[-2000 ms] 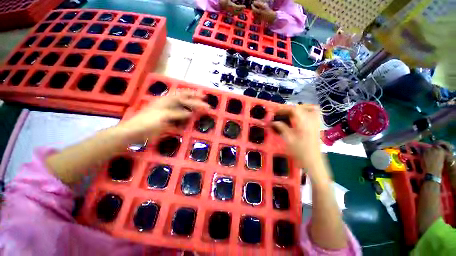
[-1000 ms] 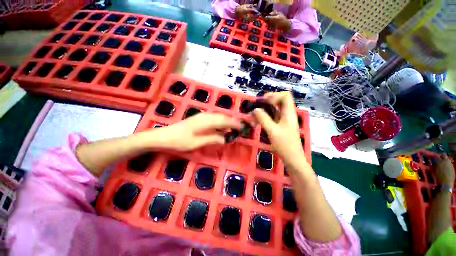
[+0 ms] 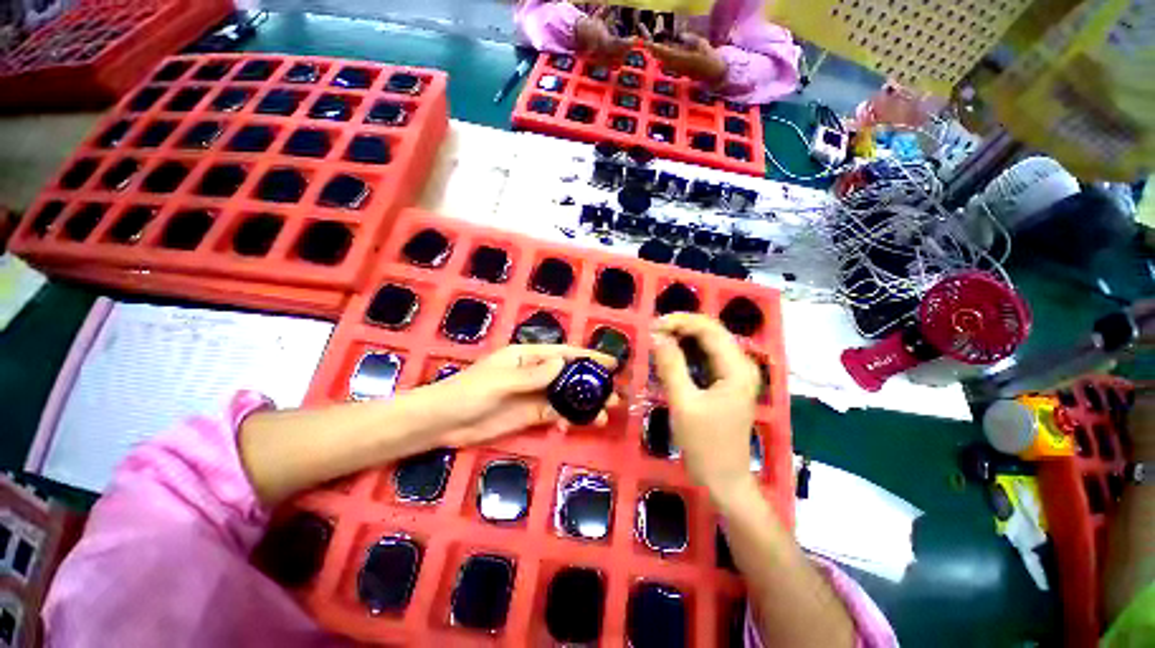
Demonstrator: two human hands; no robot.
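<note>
A red-orange foam tray lies under both hands, its square pockets holding black watch units with glossy faces. My left hand is above the middle of the tray and holds a dark watch unit in its fingertips, a round centre showing on the side towards me. My right hand is just to the right, over the tray, fingers curled round a dark object that looks like another watch unit; its outline is partly hidden by the fingers.
Stacked foam trays stand at the left, a record sheet below them. Beyond are dark blocks on white paper, cables and a pink-red fan. A person in pink works at another tray; another person's arm is at the right edge.
The two hands have moved apart. My left hand now shows the unit with its round-centred side up; my right hand has moved lower and right. The view has shifted slightly.
</note>
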